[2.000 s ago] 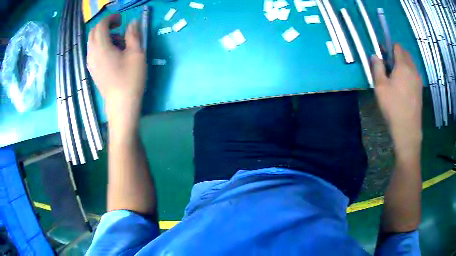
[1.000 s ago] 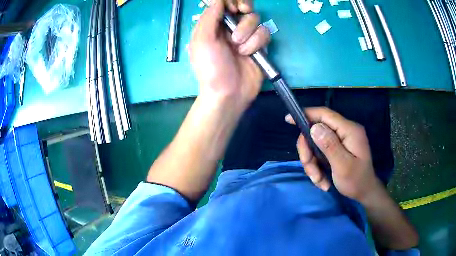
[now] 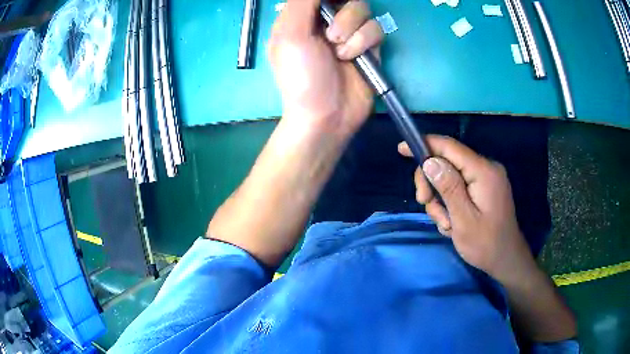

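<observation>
A slim metal tube (image 3: 398,110) slants over the bench edge and my lap, bright at its upper part and dark at its lower part, with a dark ring at the joint. My left hand (image 3: 318,62) is closed around the upper part, and the tube's top end is cut off by the frame edge. My right hand (image 3: 470,200) grips the lower dark part between thumb and fingers. The tube's lower end is hidden by my right hand.
Long jointed poles (image 3: 148,90) overhang the bench edge at left, beside crumpled clear plastic (image 3: 79,59). One short tube (image 3: 246,34) lies centre-left. Small white pieces (image 3: 461,28) lie behind the hands. Loose tubes (image 3: 555,59) lie at right. Blue crates (image 3: 55,235) stand at lower left.
Two seconds ago my hands were apart over the bench; now both hold one tube over the lap. Since one second ago my right hand has moved slightly up, and the view has shifted slightly.
</observation>
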